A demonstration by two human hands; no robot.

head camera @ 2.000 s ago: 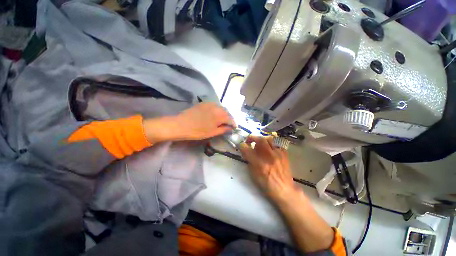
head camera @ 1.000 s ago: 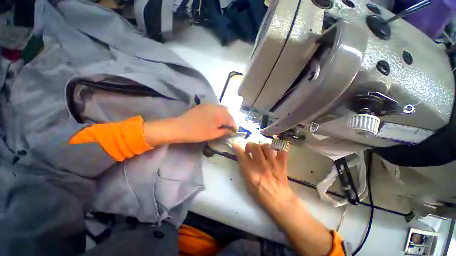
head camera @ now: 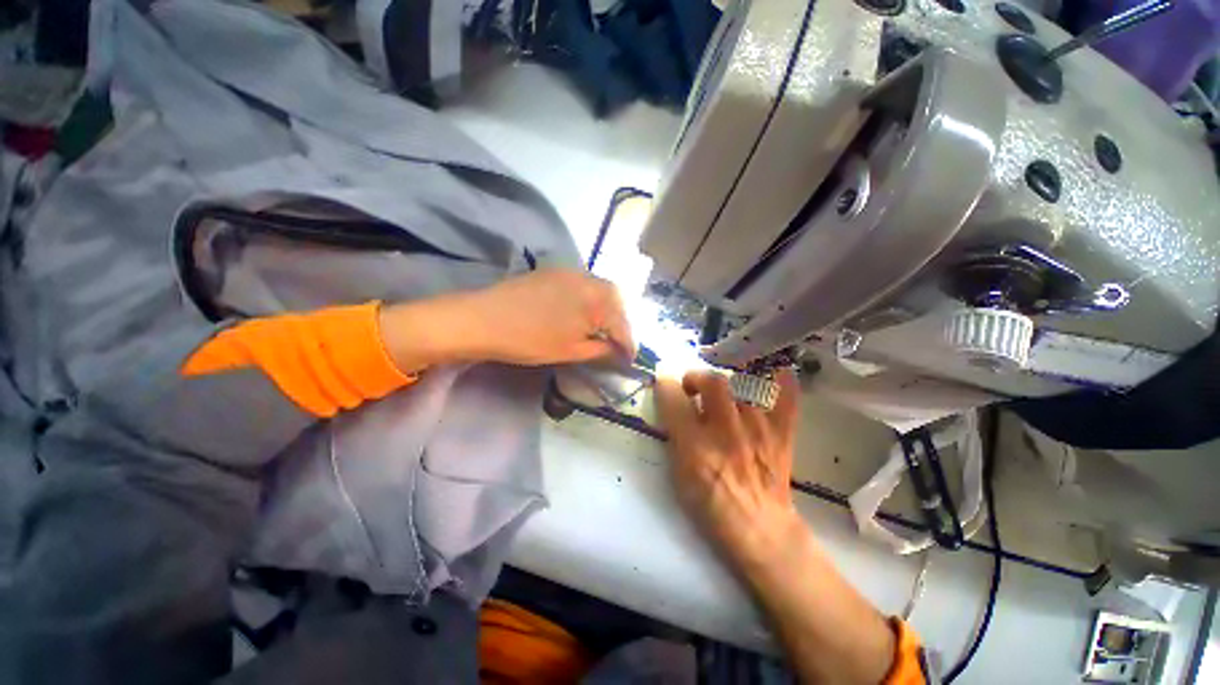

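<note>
The grey garment body point(head camera: 442, 455) is heaped at the left and over the table edge, with a dark-edged opening in it. My left hand point(head camera: 569, 319) is closed on the garment's edge just left of the needle area. My right hand point(head camera: 729, 448) lies in front of the presser foot, fingers bent, fingertips at the cloth edge; whether it pinches the cloth cannot be told. The off-white speckled sewing machine head point(head camera: 856, 201) stands above. Bright glare hides the needle and the cloth beneath it.
Black thread snips point(head camera: 933, 488) and a white cloth loop point(head camera: 876, 502) lie right of my right hand. A black cable runs beside them. A small white box point(head camera: 1124, 648) is at the lower right. Striped strips point(head camera: 422, 47), dark cloth and a purple lump point(head camera: 1144, 51) are behind.
My right hand has shifted slightly right and its fingers have changed their bend. My left hand stays near the needle on the cloth edge. The machine head appears slightly lower and further right in view.
</note>
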